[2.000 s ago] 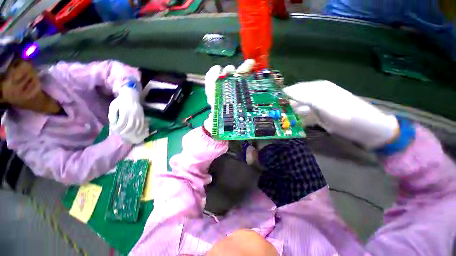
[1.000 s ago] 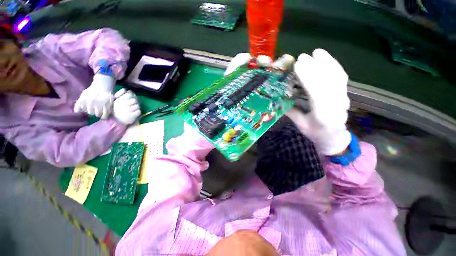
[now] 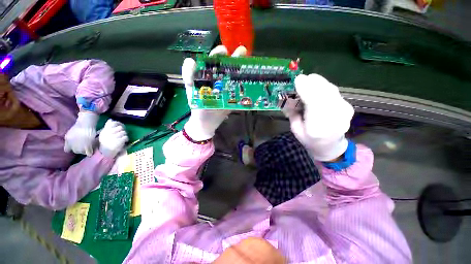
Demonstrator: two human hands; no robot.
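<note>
A green circuit board (image 3: pixel 248 87) is held up in front of me, component side towards me, with black chips, blue and yellow parts at its left and a red part at its upper right. My left hand (image 3: pixel 202 111), in a white glove, grips its left end, with fingertips showing over the top edge. My right hand (image 3: pixel 324 117), white-gloved with a blue band at the cuff, grips its right end. A second board (image 3: pixel 114 206) lies on the green mat, partly over yellow paper. A sheet with rows of small red marks (image 3: pixel 144 164) lies beside it.
A coworker's gloved hands (image 3: pixel 98 138) rest at the table's left. Beyond are a black tray (image 3: pixel 164 103) and dark tools (image 3: pixel 160 133). A yellow note (image 3: pixel 75 223) lies at the mat edge. A red wrapped post (image 3: pixel 233 26) stands before the conveyor (image 3: pixel 310 38), which carries boards.
The held board has turned; its terminal edge, earlier at the left, now lies along the top. Both hands have turned with it. My view has shifted, and the coworker's hands have moved apart slightly.
</note>
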